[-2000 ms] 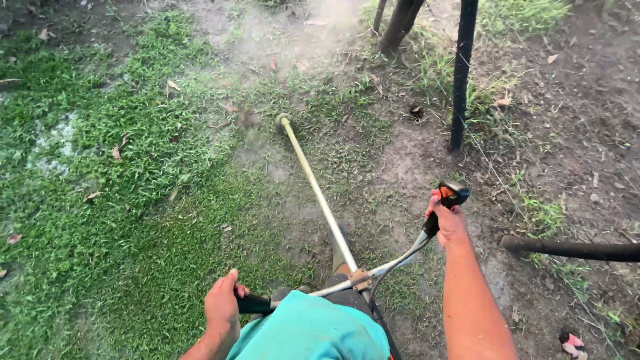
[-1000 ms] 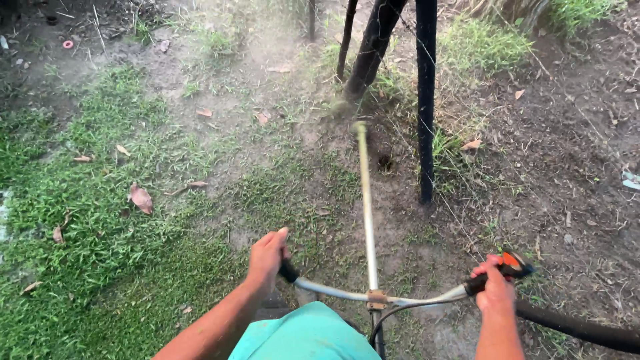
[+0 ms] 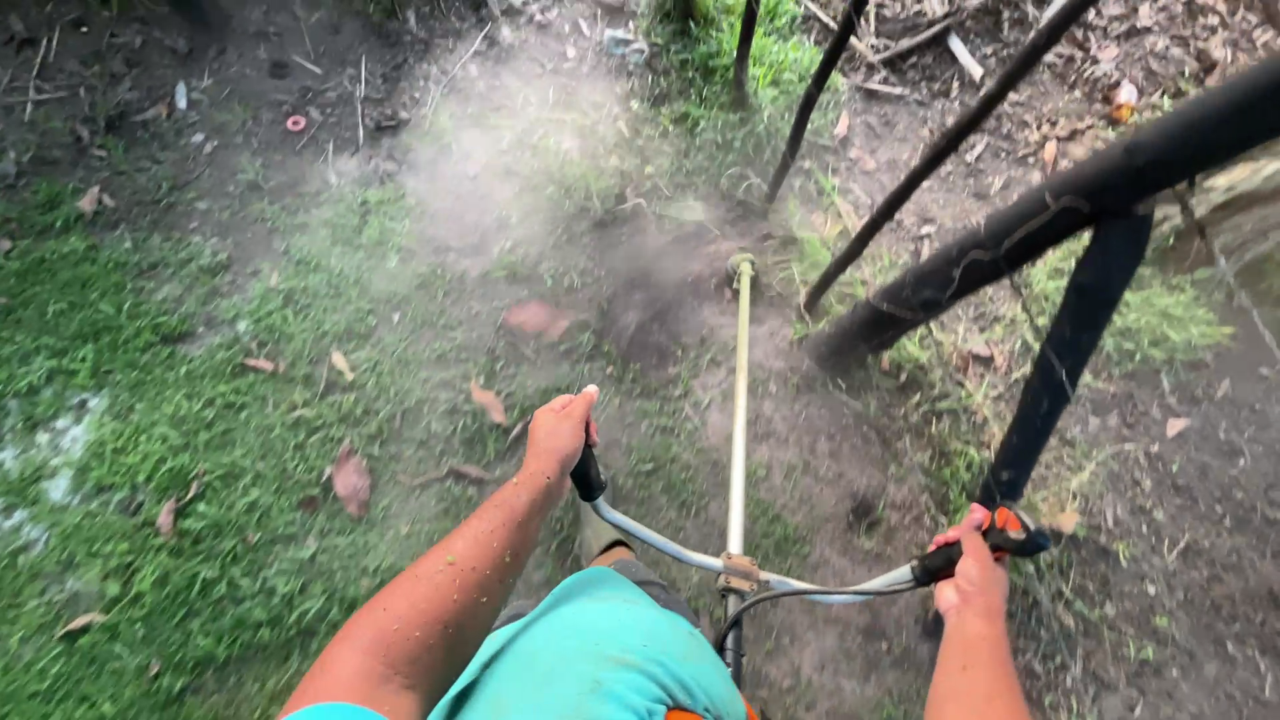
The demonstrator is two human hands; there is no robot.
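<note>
My left hand (image 3: 562,432) grips the black left handle (image 3: 588,474) of a brush cutter's handlebar. My right hand (image 3: 972,572) is closed around the black and orange throttle grip (image 3: 985,545) on the other end. A clamp (image 3: 739,573) joins the metal handlebar (image 3: 655,540) to the long straight shaft (image 3: 740,410), which runs away from my body. The cutter head (image 3: 741,266) is low over bare soil, left of a thick dark post. Its cutting part is hidden by dust and blur.
A thick dark slanting post (image 3: 1000,255), a second post (image 3: 1065,360) and thinner poles (image 3: 950,145) rise at the right, with wire near them. Dust (image 3: 500,160) hangs over the ground beyond the head. Grass (image 3: 180,400) and dry leaves (image 3: 350,480) lie at the left.
The view has shifted, and more of the posts shows at the right. The cutter head was beside the thick post's base one second ago; now it is farther to its left. Both hands keep their grips.
</note>
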